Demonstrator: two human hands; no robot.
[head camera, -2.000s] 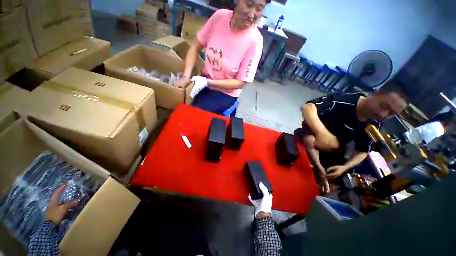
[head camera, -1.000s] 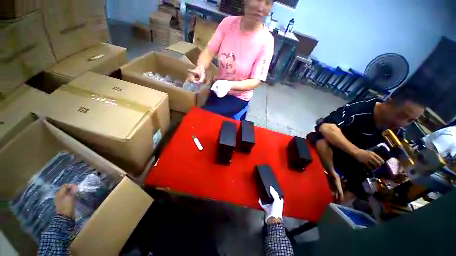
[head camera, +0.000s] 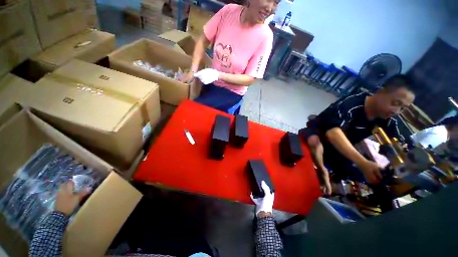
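Note:
My right hand (head camera: 263, 199), in a white glove, grips the near end of a black housing (head camera: 258, 175) at the near edge of the red table (head camera: 176, 168). Three other black housings stand on the table: two side by side (head camera: 220, 134) (head camera: 240, 130) and one at the right (head camera: 290, 148). My bare left hand (head camera: 68, 198) is inside the open packing carton (head camera: 103, 221) at the lower left, over bagged housings (head camera: 37, 188). Clear bag plastic shows at its fingers; whether it grips anything is unclear.
A small white stick (head camera: 189, 137) lies on the table. A closed carton (head camera: 95, 108) stands behind the packing carton. A person in pink (head camera: 236, 50) works at another open carton (head camera: 150, 75). A person in black (head camera: 351, 130) sits at a machine on the right, near a blue bin (head camera: 341, 210).
The camera view has shifted slightly. My left hand has moved a little over the bagged pieces. My right hand stays on the same housing. The person in black has reached toward the machine.

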